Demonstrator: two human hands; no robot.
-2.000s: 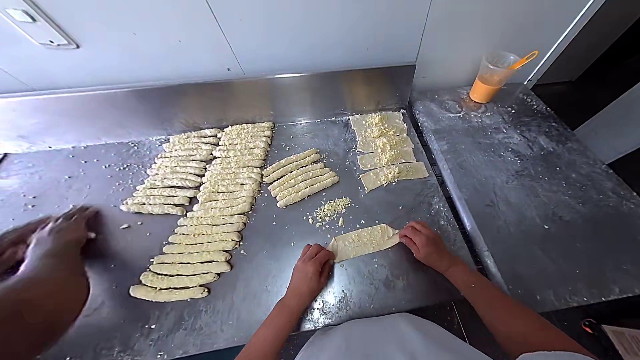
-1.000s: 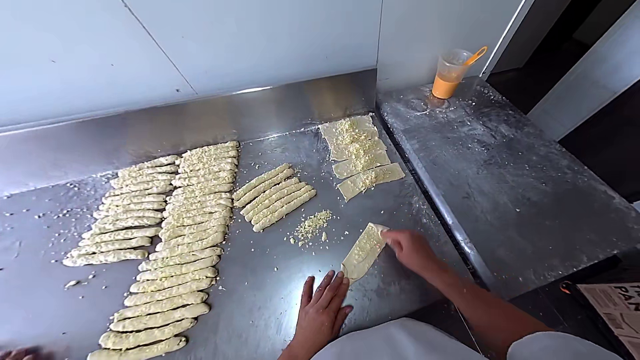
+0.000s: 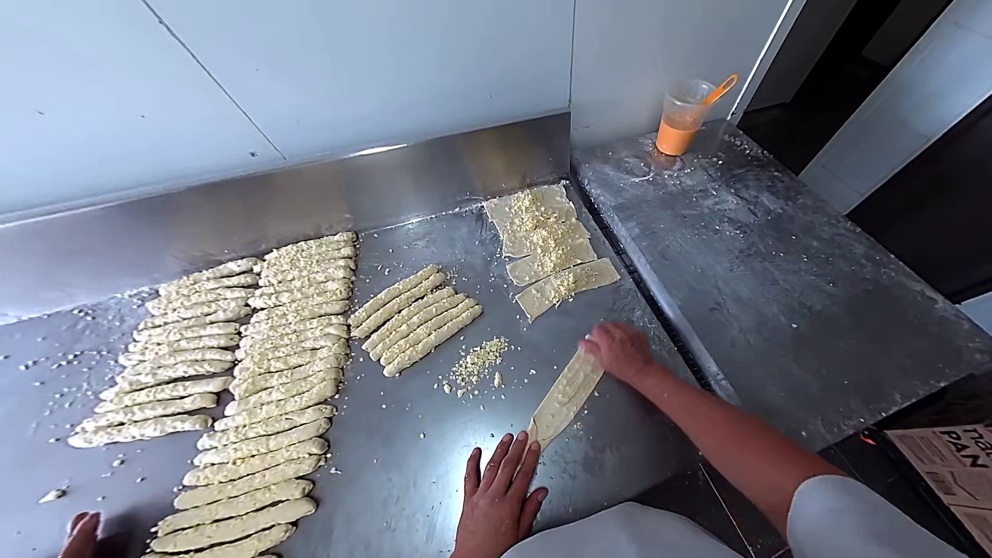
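A flat dough strip [image 3: 567, 399] lies slanted on the steel worktop. My right hand [image 3: 618, 349] has its fingers closed on the strip's far end. Flat on the near end rests my left hand [image 3: 502, 484], fingers spread. Left of the strip is a small pile of crumbled cheese-like topping [image 3: 479, 363]. Beyond it, several rolled dough sticks [image 3: 418, 318] lie side by side. Flat dough pieces with crumbs [image 3: 554, 240] overlap near the back right corner. Two long columns of crumb-covered dough sticks [image 3: 287, 341] fill the left part.
Another person's hand [image 3: 82, 535] shows at the bottom left edge. A plastic cup of orange liquid [image 3: 682, 124] with an orange-handled utensil stands on the adjoining dark table [image 3: 783, 287]. A raised metal backsplash [image 3: 434, 170] borders the worktop. A printed cardboard box [image 3: 942, 473] sits low at right.
The dough strip, lying nearly crosswise two seconds ago, is now slanted and looks longer. My right hand has moved away from my left hand. The other person's arm has mostly left the view.
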